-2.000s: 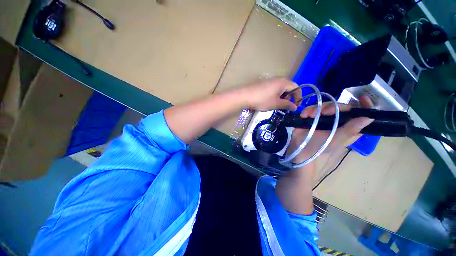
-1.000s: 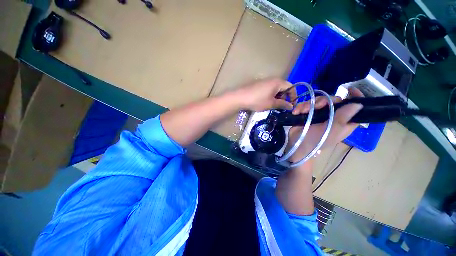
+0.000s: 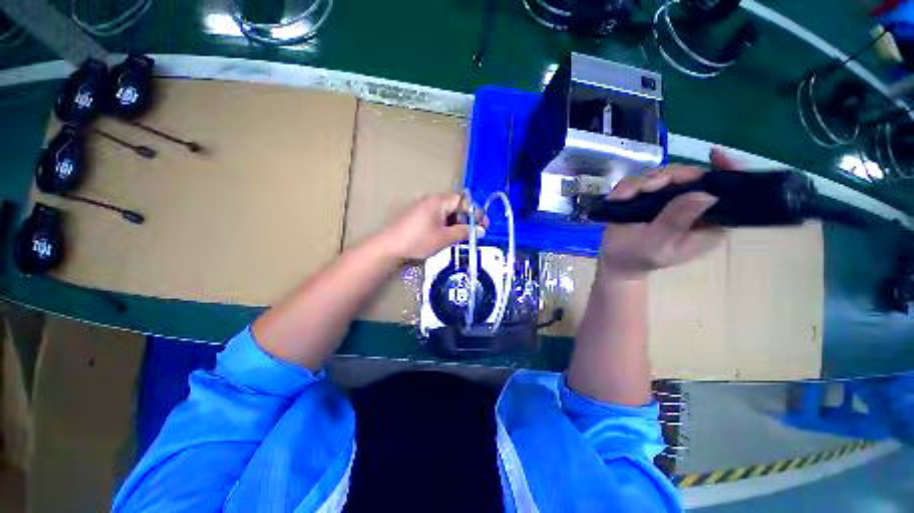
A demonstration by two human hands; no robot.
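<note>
The black ear cup (image 3: 459, 295) lies on the white holding fixture (image 3: 435, 267) at the bench edge. The pale double-hoop headband (image 3: 509, 250) stands up from it, and a thin microphone boom points right. My left hand (image 3: 437, 226) grips the headband near its upper end. My right hand (image 3: 661, 225) is shut on the black electric screwdriver (image 3: 747, 197), held level with its tip at the front of the silver-grey screw feeder (image 3: 613, 110). Whether a screw is on the tip is too small to tell.
The feeder stands in a blue tray (image 3: 489, 140). Several ear cups with booms (image 3: 62, 160) lie at the left on tan cardboard (image 3: 251, 190). Headsets with pale hoops (image 3: 692, 40) lie on the green surface beyond. Clear film (image 3: 551, 286) is right of the fixture.
My right hand has moved the screwdriver away from the ear cup to the feeder's front. My left hand stays at the headband. The view has turned, showing more ear cups at left.
</note>
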